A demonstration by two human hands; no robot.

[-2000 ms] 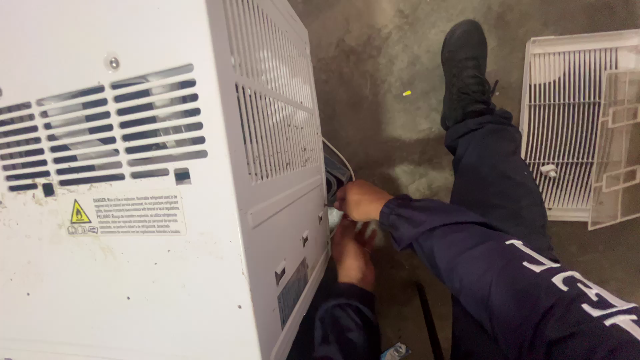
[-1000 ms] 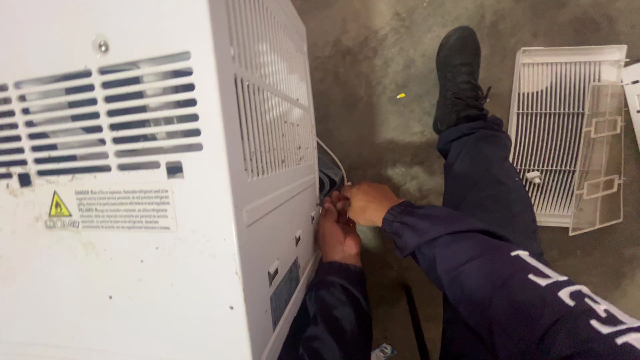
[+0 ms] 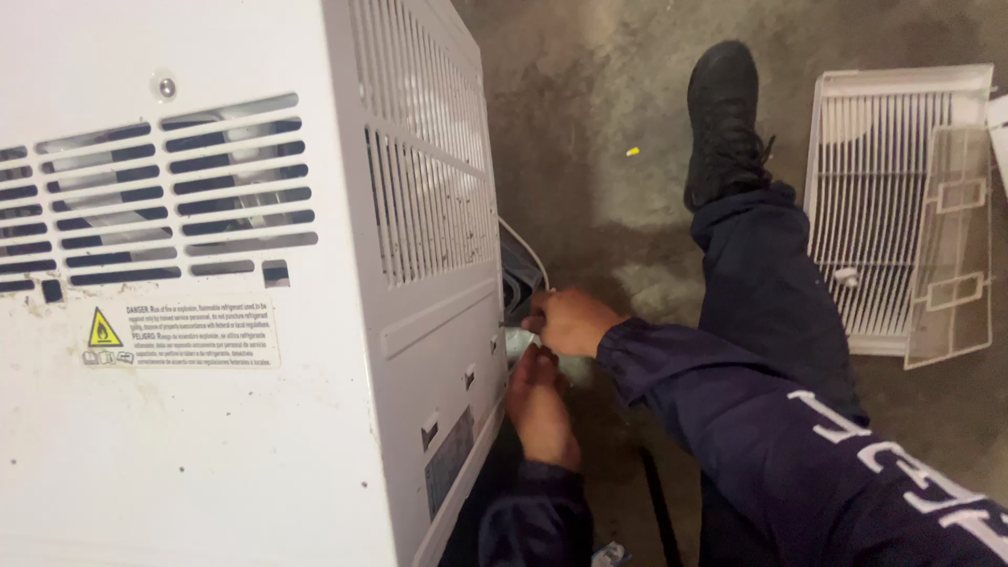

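Observation:
A white air conditioner's housing [image 3: 315, 441] with slotted vents fills the left of the head view. Past its right side face, both hands work close together at the unit's far lower edge. My right hand [image 3: 579, 321] has its fingers bent beside a thin white cable [image 3: 529, 246] and a dark part [image 3: 518, 276]. Just below it is my left hand [image 3: 543, 413], its fingertips raised toward the right ones. A pale, shiny piece [image 3: 516, 341] shows between the hands and the housing. Whether either hand grips anything is hidden by the fingers and blur.
A white grille panel with a filter frame [image 3: 882, 213] lies on the concrete floor [image 3: 583, 94] at the right. My leg and black shoe [image 3: 724, 126] extend between it and the unit. A small yellow piece [image 3: 632, 151] and a dark strip [image 3: 660, 504] are also on the floor.
The hands were pressed together at the cable one second ago; now the left hand sits a little lower, with the pale piece showing beside them.

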